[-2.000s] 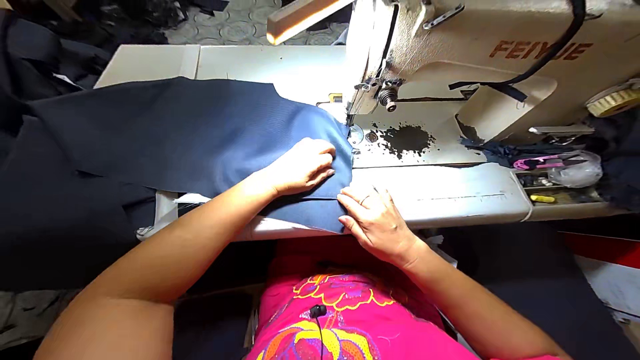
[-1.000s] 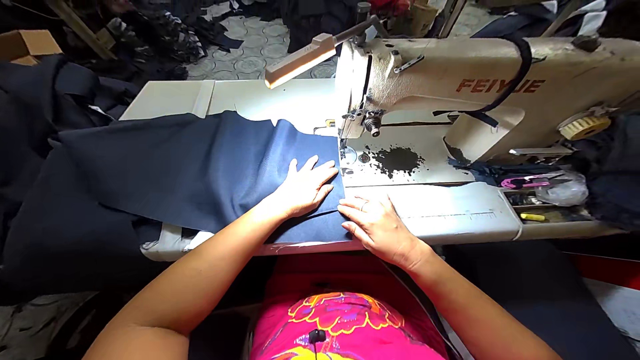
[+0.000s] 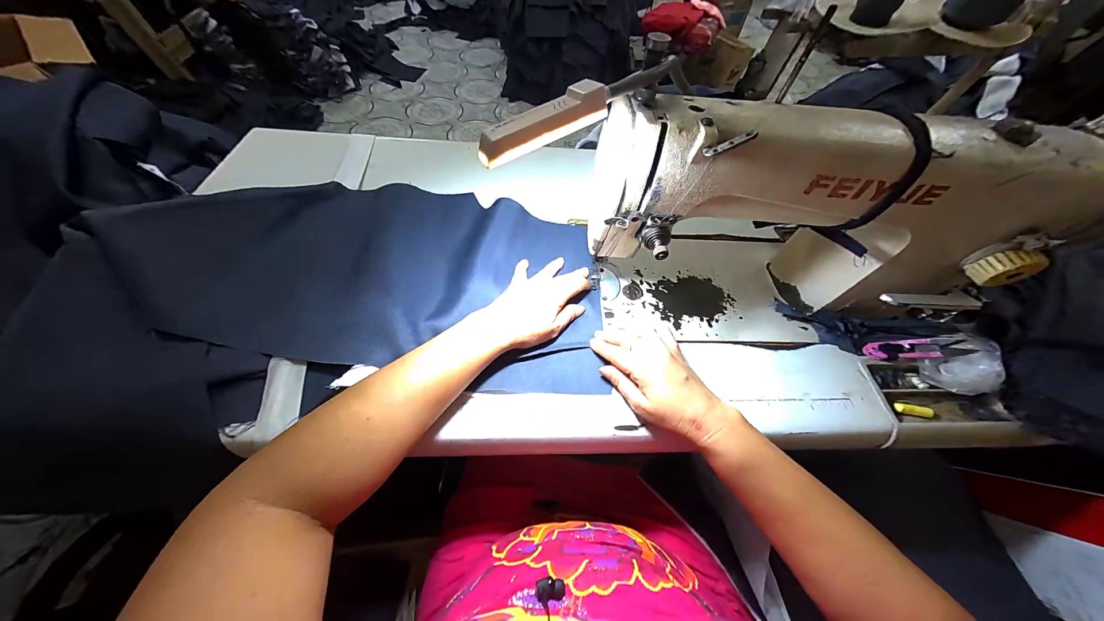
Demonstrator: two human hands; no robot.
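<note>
A dark navy fabric piece (image 3: 345,267) lies across the sewing table, its right edge running under the presser foot (image 3: 597,272) of a Feiyue sewing machine (image 3: 776,172). Flat on that fabric, just left of the foot, rests my left hand (image 3: 539,302) with its fingers spread. My right hand (image 3: 651,371) lies at the fabric's right edge, nearer the table front, its fingertips touching the edge. Another layer of navy fabric (image 3: 552,373) shows below a fold line between the hands. Whether the needle is down cannot be seen.
A lit lamp (image 3: 543,125) reaches over the table behind the needle. At the right are pink thread snips (image 3: 901,348), a plastic bag (image 3: 962,366) and yellow chalk (image 3: 914,410) by a tray. Dark fabric (image 3: 86,345) is heaped at the left. Dark lint (image 3: 690,297) lies on the machine bed.
My left hand's fingers, curled on the fabric two seconds ago, are now spread flat nearer the presser foot. My right hand remains at the fabric edge. The view has tilted up.
</note>
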